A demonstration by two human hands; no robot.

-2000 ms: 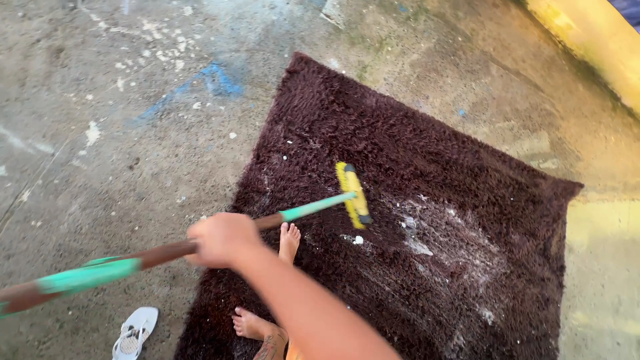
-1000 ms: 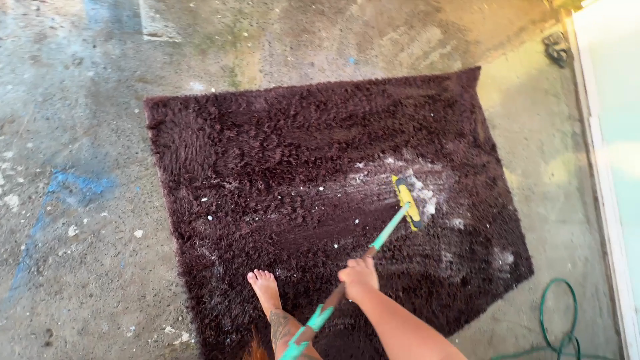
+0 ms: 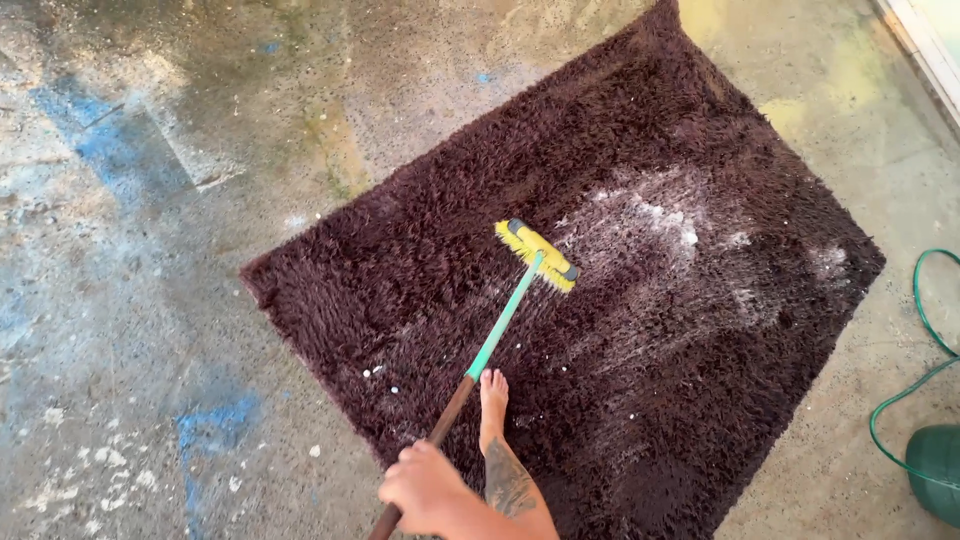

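My right hand (image 3: 424, 484) is closed around the brown part of the handle of a yellow-bristled deck brush (image 3: 538, 253). The handle runs up and to the right, and its section nearest the head is light green. The brush head lies on a dark brown shaggy rug (image 3: 465, 217), left of a patch of white foam (image 3: 667, 221). Foam streaks and small white specks mark the pile. My left hand is out of view.
A bare foot (image 3: 493, 397) stands on the rug beside the handle; its leg is tattooed. Around the rug is a rough concrete floor (image 3: 285, 135) with blue and white paint stains. A green hose (image 3: 896, 397) and a dark green container (image 3: 937, 469) are at the right edge.
The brush head, on the foam patch one second ago, now lies to the left of it on the rug. My right hand keeps hold of the handle. The view has turned.
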